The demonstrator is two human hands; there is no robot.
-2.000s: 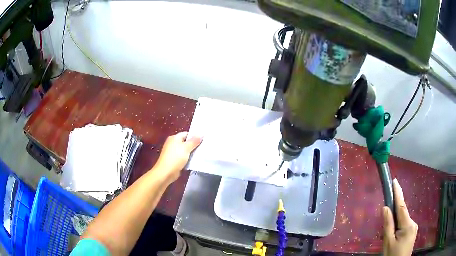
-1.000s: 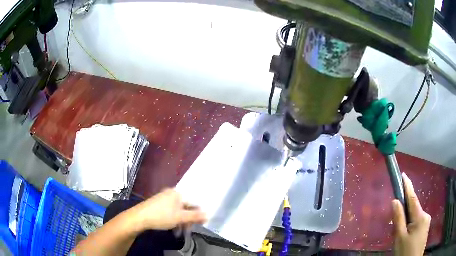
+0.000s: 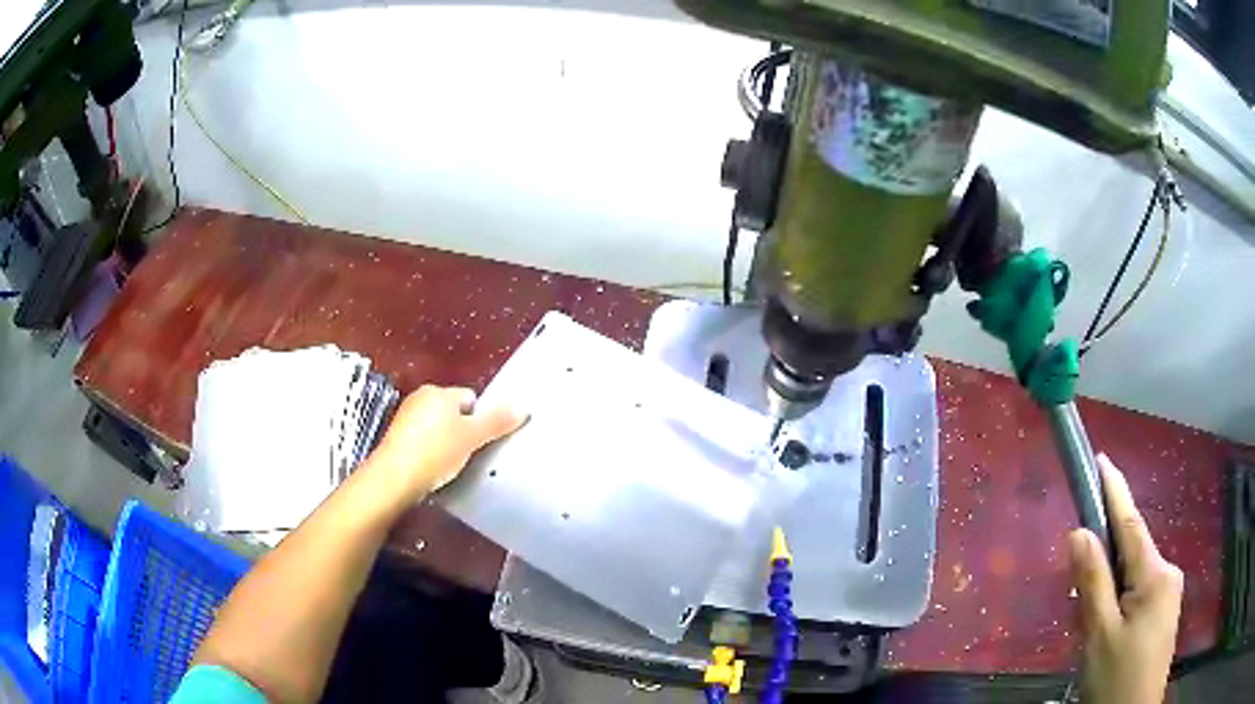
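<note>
A flat silver sheet-metal plate (image 3: pixel 606 475) with small holes near its edges lies tilted across the left part of the slotted drill press table (image 3: pixel 826 578). My left hand (image 3: pixel 447 433) grips its left edge, thumb on top. Its right corner is close to the bit under the dark chuck (image 3: pixel 798 378); whether the bit touches it I cannot tell. My right hand (image 3: pixel 1131 585) is closed around the lower end of the grey feed handle (image 3: pixel 1076 461), which has a green cloth wrap (image 3: pixel 1025 323) at its top.
A fanned stack of plates (image 3: pixel 269 440) sits on the red-brown bench (image 3: pixel 330 303) at left. Blue crates (image 3: pixel 158 591) stand at lower left. A blue coolant hose (image 3: pixel 780 605) with a yellow nozzle rises at the table's front. The green drill head (image 3: pixel 874 206) hangs above.
The plate has turned on the table, and its near corner has swung away from me. My left hand has moved up along its left edge. My right hand stays on the handle.
</note>
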